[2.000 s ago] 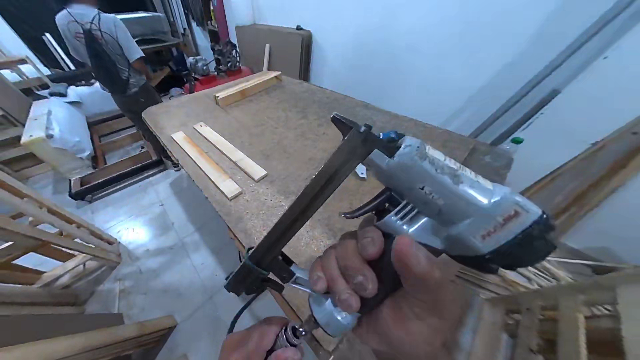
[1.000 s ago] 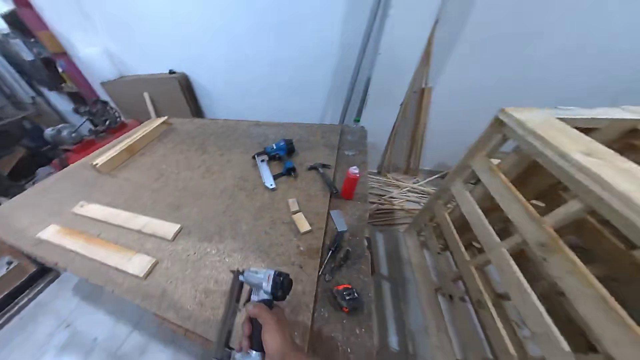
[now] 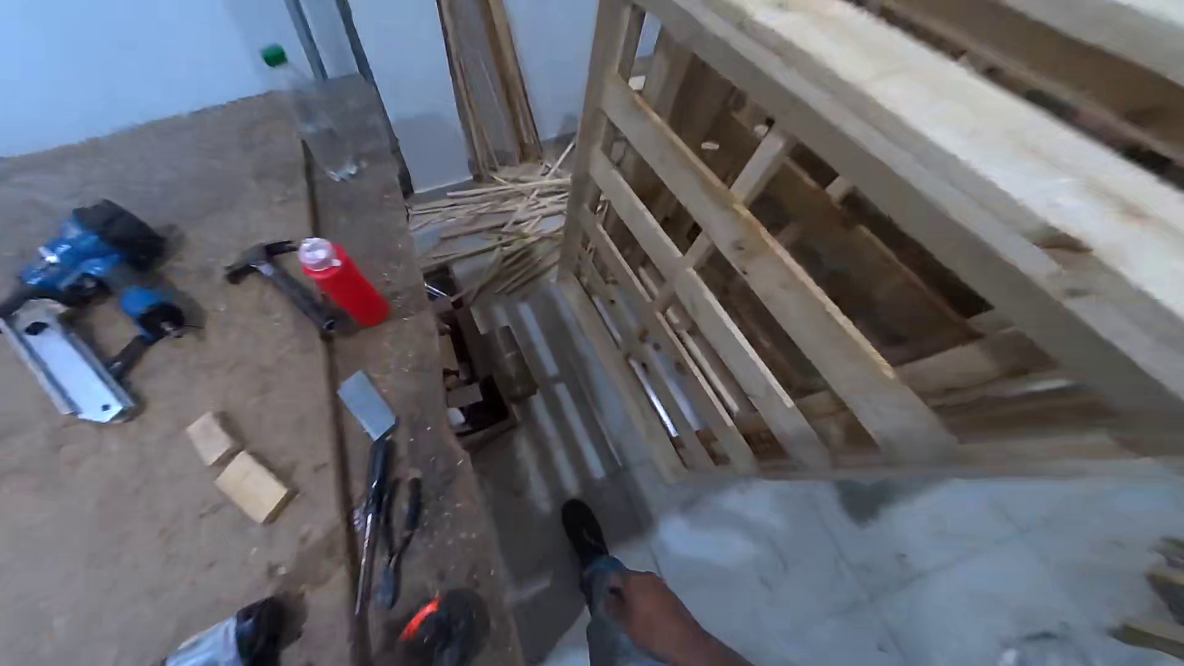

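Observation:
My right hand (image 3: 652, 615) hangs beside my leg at the bottom centre, right of the wooden worktable (image 3: 185, 351). Nothing shows in it, and its fingers are partly hidden. My left hand is out of view. The front of a grey nail gun (image 3: 217, 640) is at the table's lower left; its grip is cut off by the frame. Farther up lie two small wood blocks (image 3: 254, 486), a blue power tool (image 3: 92, 264), a claw hammer (image 3: 287, 282) and a red bottle (image 3: 347, 282). Near the right edge are a flat-bladed tool (image 3: 367, 404), pliers (image 3: 402, 536) and a black-and-orange tape measure (image 3: 446, 629).
A large slatted wooden frame (image 3: 740, 240) stands on the right. Thin wood strips (image 3: 509, 222) and a box of odds and ends (image 3: 472, 398) lie on the floor between it and the table. A clear plastic bottle (image 3: 319, 120) with a green cap is at the far corner.
My right hand has let go of the nail gun and moved away from the table to beside my leg. The view has swung right and down.

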